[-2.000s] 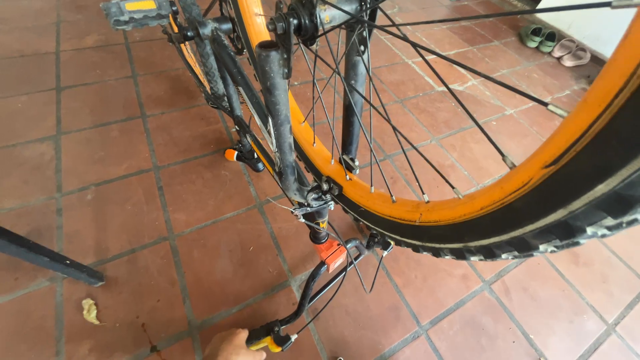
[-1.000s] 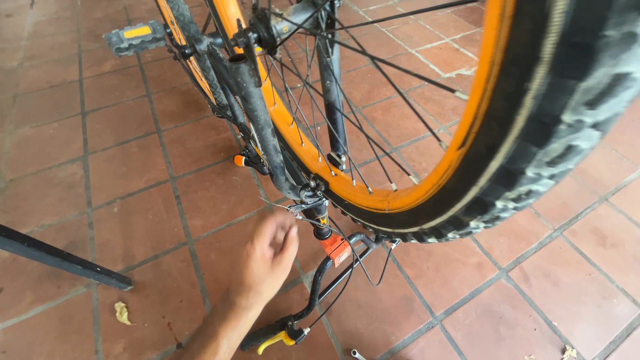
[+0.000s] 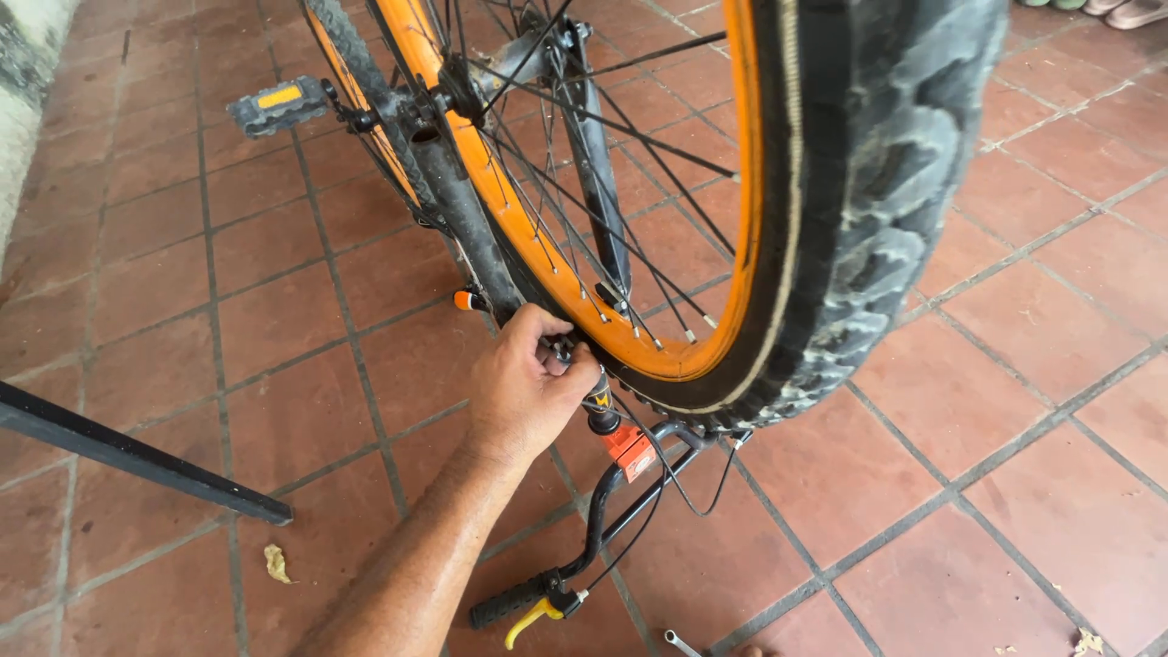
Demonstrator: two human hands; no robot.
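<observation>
A bicycle with orange rims stands upside down. My left hand (image 3: 525, 388) reaches in from the bottom and closes its thumb and fingers around small metal parts of the front rim brake, beside the fork crown and the front tyre (image 3: 876, 210). The fingers partly hide these parts. Just below the hand are the head tube (image 3: 599, 401), an orange-red block (image 3: 631, 449) and thin cables. The handlebar (image 3: 598, 511) lies low, with a yellow brake lever (image 3: 531, 620) by its black grip (image 3: 506, 600). My right hand is not seen.
A black metal leg (image 3: 146, 456) juts in from the left over the tiled floor. The end of a metal tool (image 3: 680, 643) shows at the bottom edge, near a small skin-coloured tip. A pedal (image 3: 278, 105) sticks out at upper left. Footwear (image 3: 1136, 11) lies at top right.
My left hand has moved from the handlebar's grip end up to the front brake and closed on its parts. The front wheel has swung, its tyre now nearer to face-on.
</observation>
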